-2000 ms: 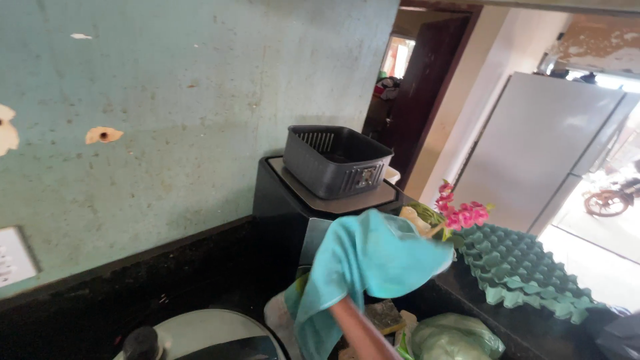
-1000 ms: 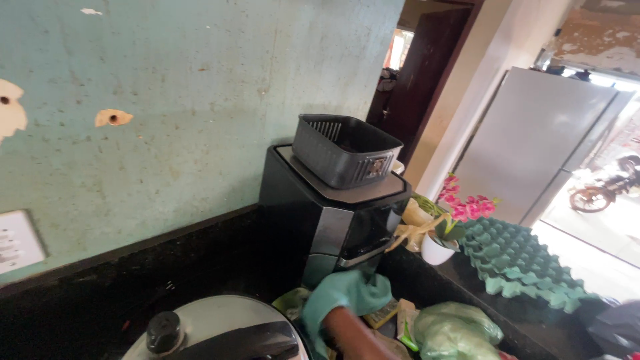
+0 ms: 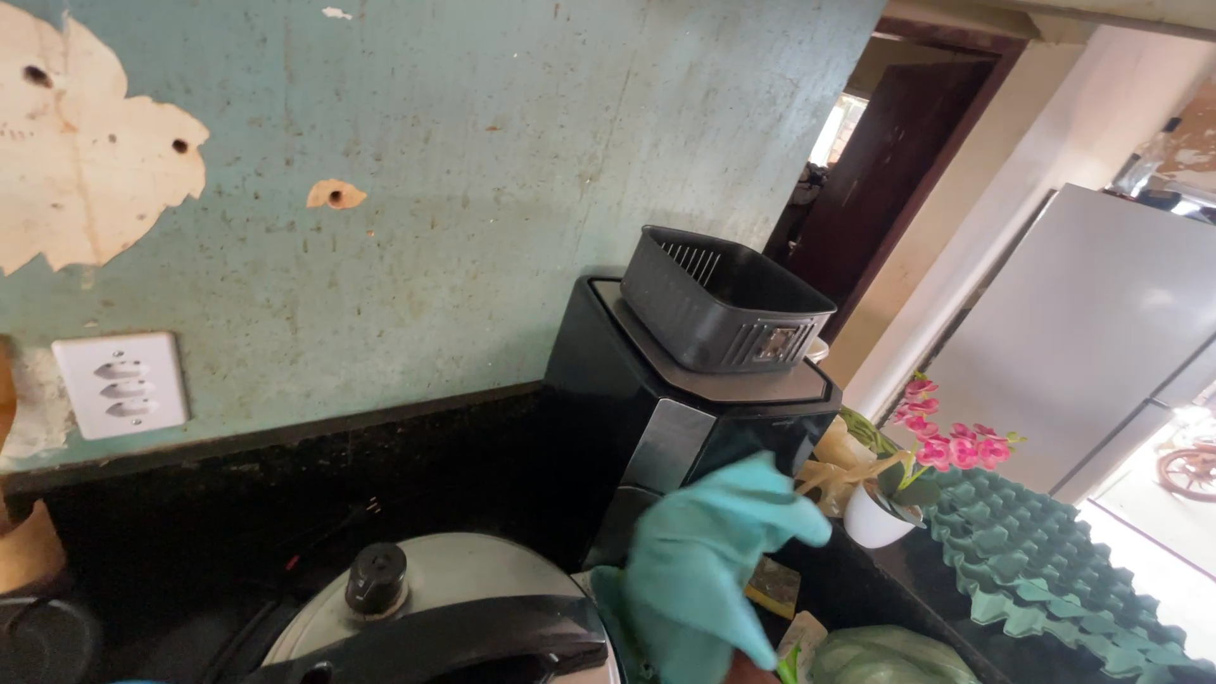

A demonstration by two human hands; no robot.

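Note:
A teal cloth is bunched at the front of a black air fryer, with my right hand beneath it. Only a sliver of that hand shows at the bottom edge; the cloth hides its fingers. A dark air fryer basket rests on top of the appliance. Left of the cloth is a pressure cooker lid with a black handle and knob. My left hand is out of the picture.
A white pot with pink artificial-looking orchids stands right of the air fryer. Beyond it lie green egg trays. A filled green plastic bag sits at the bottom. A wall socket is at left, with a refrigerator behind.
The cloth and my hand were raised before the air fryer, moved lower at its base, and now the cloth is up at its front again. The view has shifted somewhat.

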